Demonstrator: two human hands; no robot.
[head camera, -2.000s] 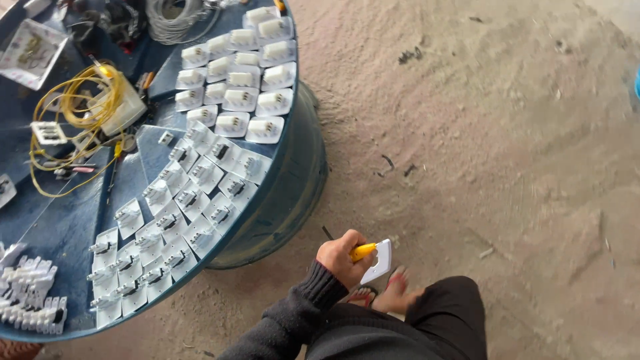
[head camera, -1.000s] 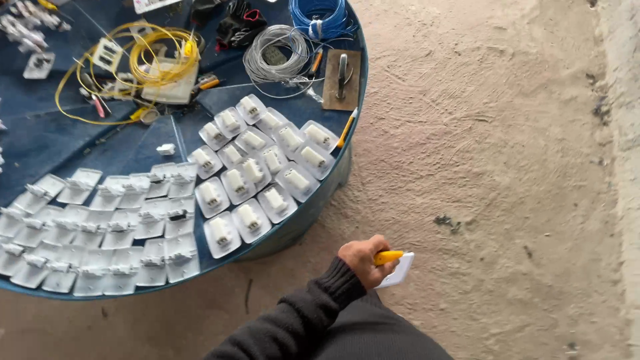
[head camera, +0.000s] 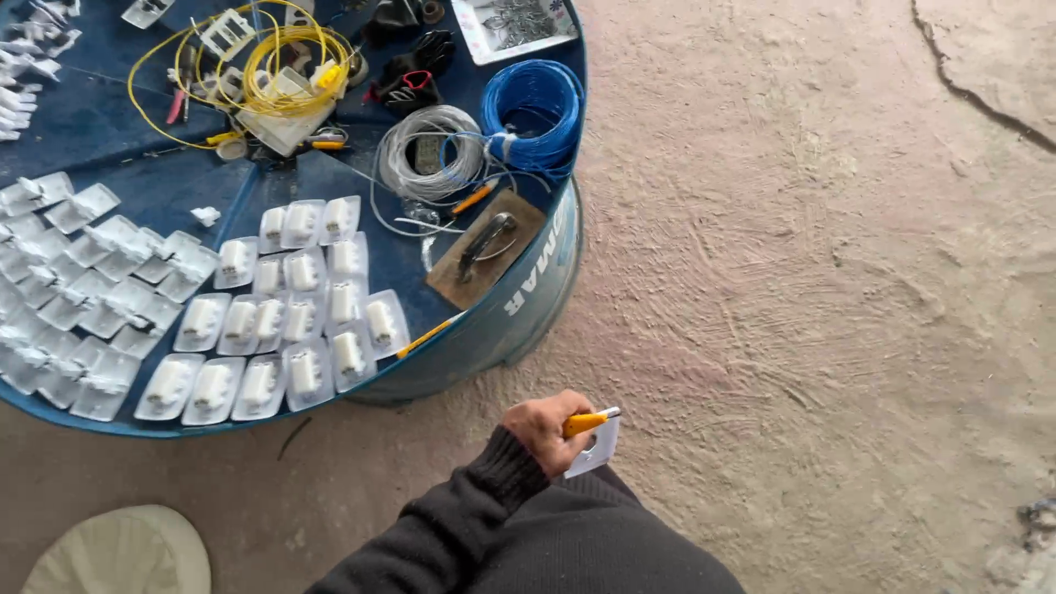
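My left hand (head camera: 549, 433), at the end of a dark knit sleeve, is closed around a yellow-handled tool (head camera: 584, 424) with a short dark tip. A white plastic plate (head camera: 601, 452) with a round opening is held in the same hand, under the tool. Both are over the floor, in front of my dark clothing and to the right of the round blue table (head camera: 487, 326). My right hand is not in view. On the table stand rows of white plates with white block-like modules (head camera: 305, 371), beside more white plates with small fittings (head camera: 111, 388).
Coiled yellow cable (head camera: 293, 70), clear cable (head camera: 433, 153) and blue cable (head camera: 532, 111) lie on the table near dark gloves (head camera: 412, 74). A handled trowel (head camera: 487, 247) and an orange-handled tool (head camera: 474, 198) are near its edge. A pale round object (head camera: 124, 557) is at lower left.
The view has shifted across the table, bringing the blue coil and trowel into sight. My left hand keeps hold of the yellow-handled tool and the white plate.
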